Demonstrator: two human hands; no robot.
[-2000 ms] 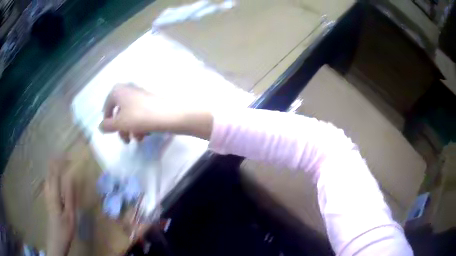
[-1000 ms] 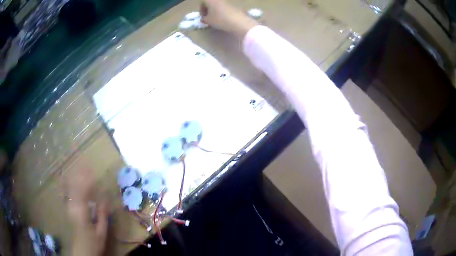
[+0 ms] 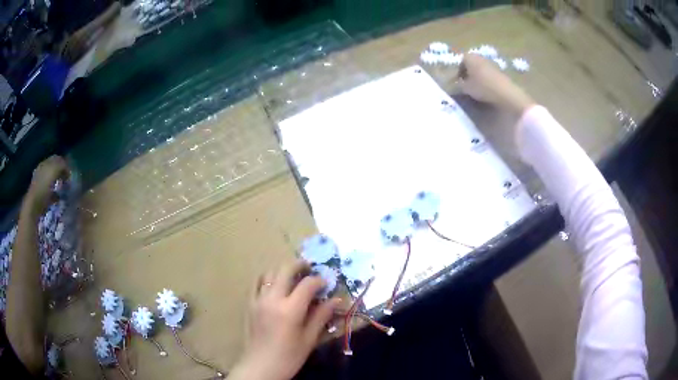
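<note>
Several bare silver-blue motors with red and dark wires lie by the near corner of the white sheet (image 3: 372, 152); two, including this motor (image 3: 425, 206), lie on it. My left hand (image 3: 286, 315) has its fingers at the edge of the lower left motor (image 3: 325, 278); whether it grips it is unclear. My right hand (image 3: 487, 82) is beyond the sheet, fingertips down among loose white gears (image 3: 440, 56); the fingertips are partly hidden and a held gear cannot be made out. Motors with gears fitted (image 3: 169, 303) stand in a group at the lower left.
A clear blister tray (image 3: 208, 163) lies on the cardboard bench cover (image 3: 223, 252) left of the sheet. Another person's arm (image 3: 26, 260) reaches over a tray of many geared motors (image 3: 56, 245) at the far left. The bench's dark edge runs along the near right side.
The view has swung left, showing the geared motors and the other person's arm. My left hand has come right to the bare motors. My right hand remains at the loose gears.
</note>
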